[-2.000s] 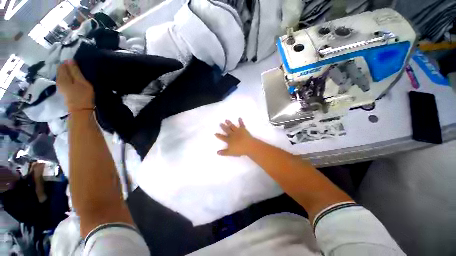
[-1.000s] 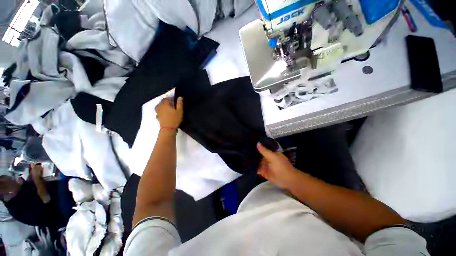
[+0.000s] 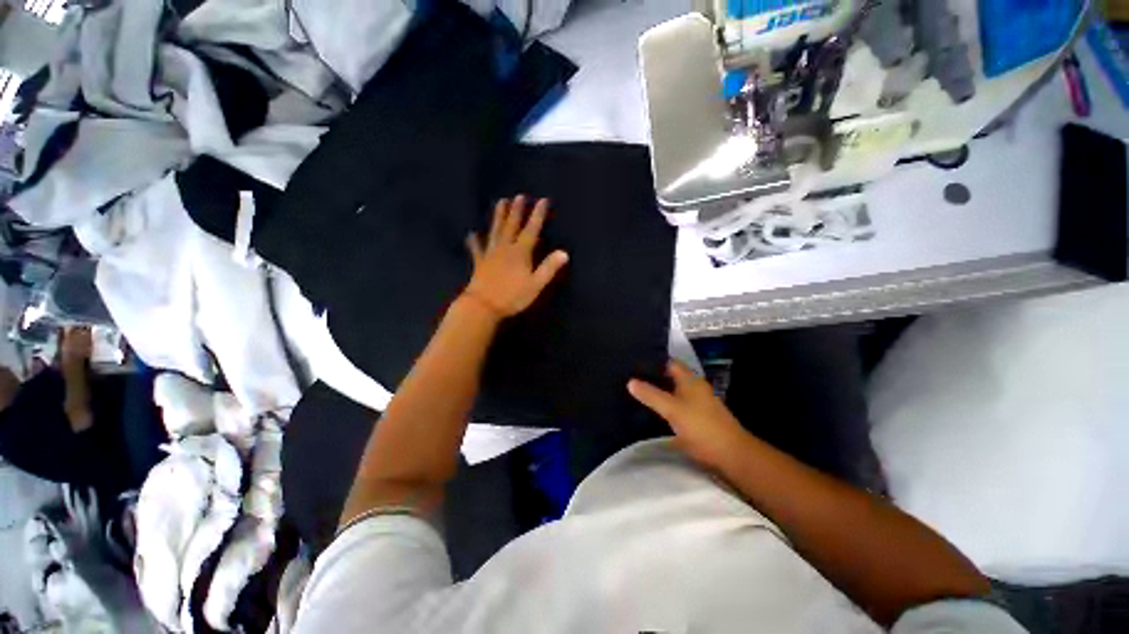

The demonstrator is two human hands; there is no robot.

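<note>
A black fabric panel lies spread over a white fabric panel, whose rim shows below and at the left and right edges. My left hand lies flat on the black panel with fingers apart. My right hand is at the panel's lower right corner, thumb over the black fabric; its fingertips are partly hidden, so its hold is unclear. The overlock machine stands right of the panel, with its shiny cloth plate beside the panel's upper right.
More black panels lie behind left. Grey-white cut pieces heap at left. Trimmings lie by the plate, a black phone at far right. A white panel pile is at lower right. Another person's arm shows at far left.
The black panel, bunched between both hands one second ago, now lies flat over the white one. My left hand has moved right and opened on it. The view has shifted slightly.
</note>
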